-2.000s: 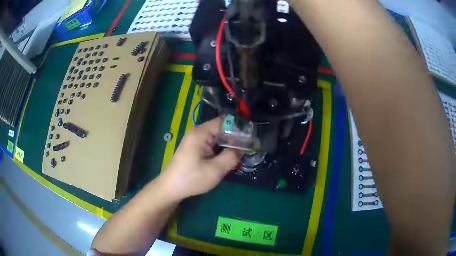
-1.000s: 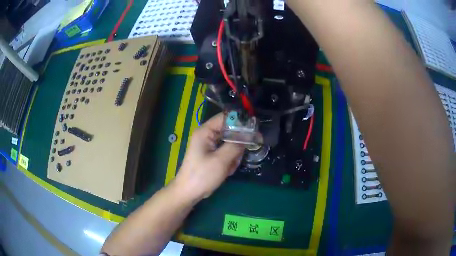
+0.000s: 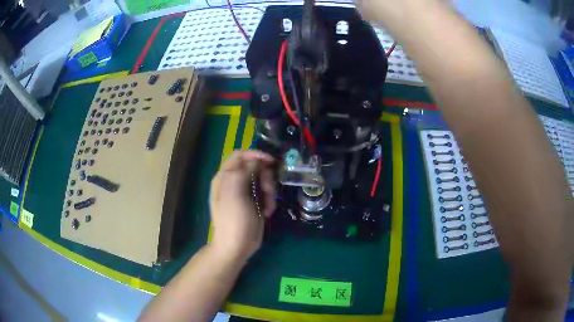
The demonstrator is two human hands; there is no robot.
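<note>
The black test fixture (image 3: 318, 82) stands at the centre, with red wires down its front. A clear block (image 3: 301, 173) with a blue-green spot sits low on its front, just above the round silvery seat (image 3: 313, 201). My left hand (image 3: 233, 198) is beside them on the left, apart from the block. Its fingers are curled around a thin dark beaded strip (image 3: 255, 192), partly hidden and blurred. My right hand (image 3: 387, 11) is at the top edge, right of the fixture's top, and is cut off; its fingers and anything in them are hidden.
A cardboard box (image 3: 119, 182) with small round pieces and dark ridged strips lies left. A white tray (image 3: 444, 248) of dumbbell parts lies right, partly behind my right forearm. Rear trays (image 3: 204, 38) lie behind the fixture. A green label (image 3: 315, 292) is at the front, inside yellow tape.
My left hand has let go of the clear block and moved left. My right hand stays high. The view has shifted, showing more of the fixture's top and the right tray.
</note>
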